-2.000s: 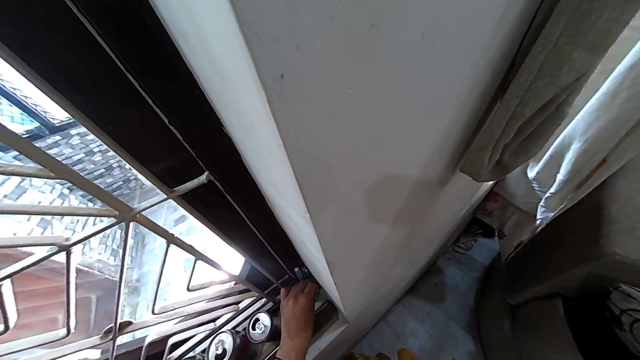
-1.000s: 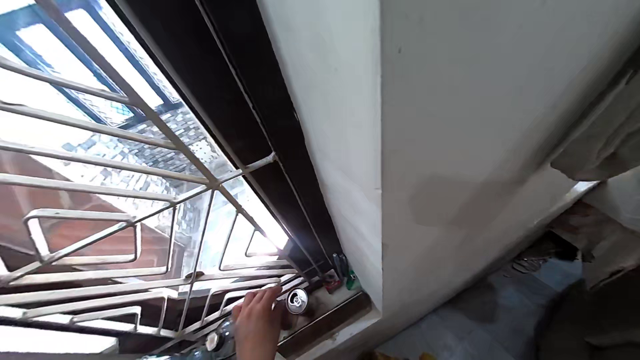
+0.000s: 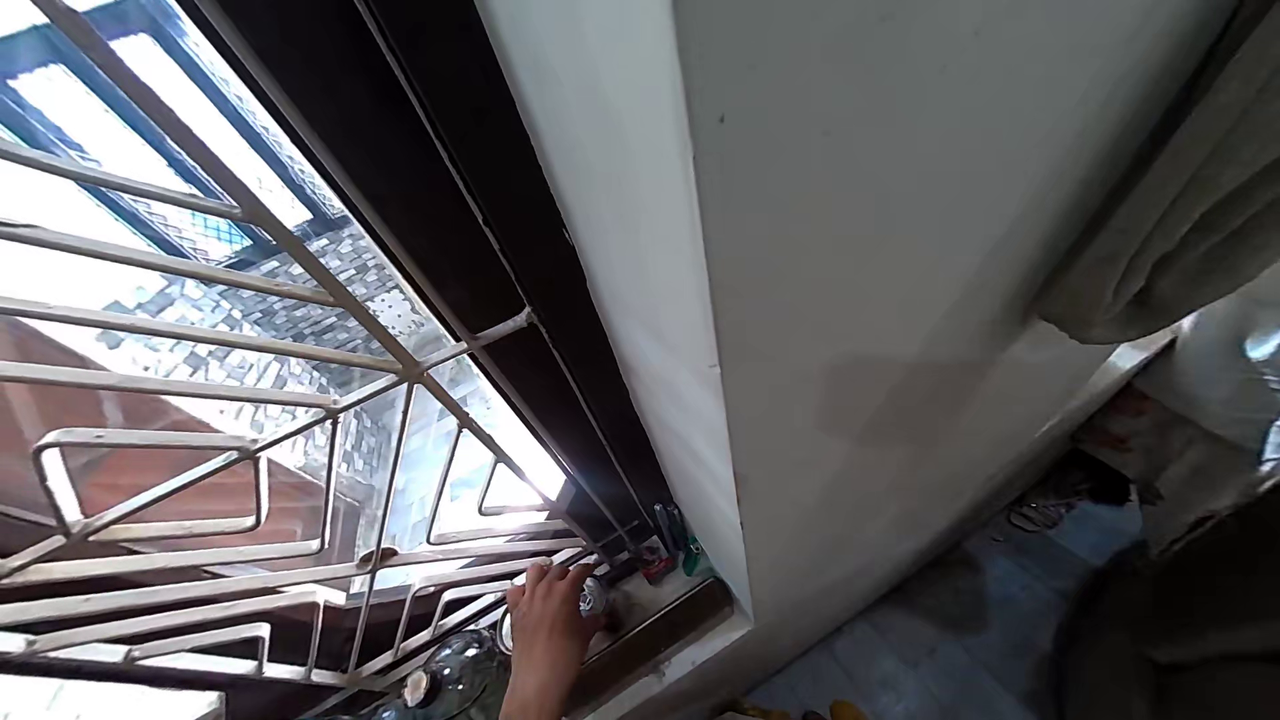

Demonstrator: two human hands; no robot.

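Note:
My left hand (image 3: 548, 625) reaches in from the bottom over a window ledge. Its fingers and thumb are around a drink can (image 3: 592, 598), whose metal top shows between them. Just left of the hand, the pale rim of another can (image 3: 505, 632) is partly covered. A clear glass bottle (image 3: 465, 672) with a light-coloured top lies or leans lower left; its base is hidden. My right hand is out of view.
White metal window bars (image 3: 300, 400) run along the left. Small red (image 3: 655, 565) and green (image 3: 692, 556) items sit at the ledge corner beside a white wall (image 3: 860, 300). Grey cloth (image 3: 1170, 220) hangs at right.
Two seconds ago my left hand was at the ledge corner; it has moved away from there, back along the ledge to the cans. The view has shifted toward the window.

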